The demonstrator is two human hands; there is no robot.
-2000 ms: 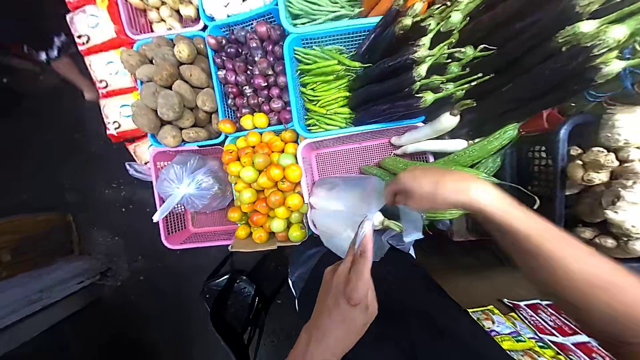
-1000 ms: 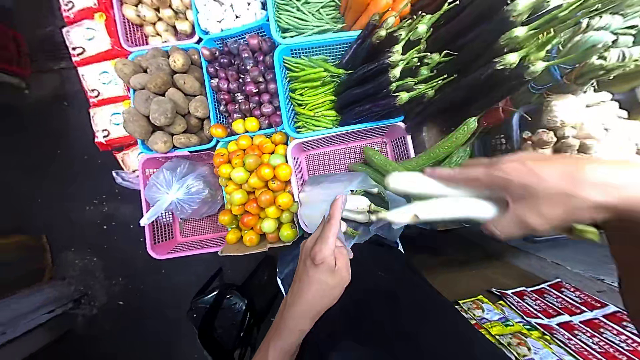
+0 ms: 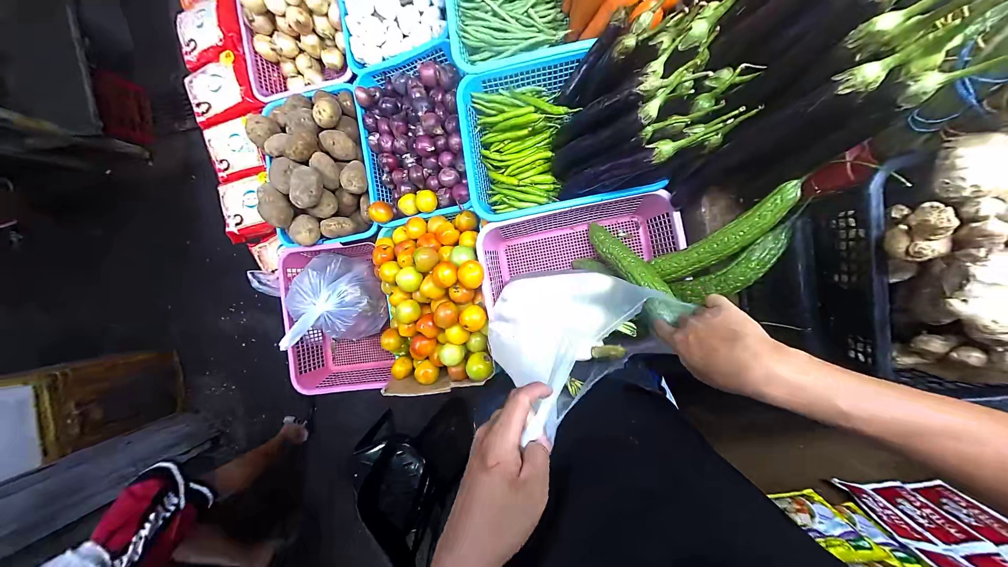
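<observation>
A translucent plastic bag is stretched between my hands, with white radishes partly visible inside it. My left hand pinches one edge of its mouth between thumb and fingers. At the opposite edge, my right hand has its fingers closed on the plastic, beside the green ridged gourds. Those gourds lie partly across a pink mesh basket behind the bag. Left of the bag are orange and green tomatoes, and a tied plastic bag rests in another pink basket.
Blue baskets hold potatoes, red onions and green chillies. Eggplants lie at the upper right. A dark crate of root vegetables stands at right, sachets below it. A person's leg shows at lower left.
My right hand has let go of the white radishes it carried and now grips the bag's edge. The bag is pulled wider. A person's leg has come into view at lower left.
</observation>
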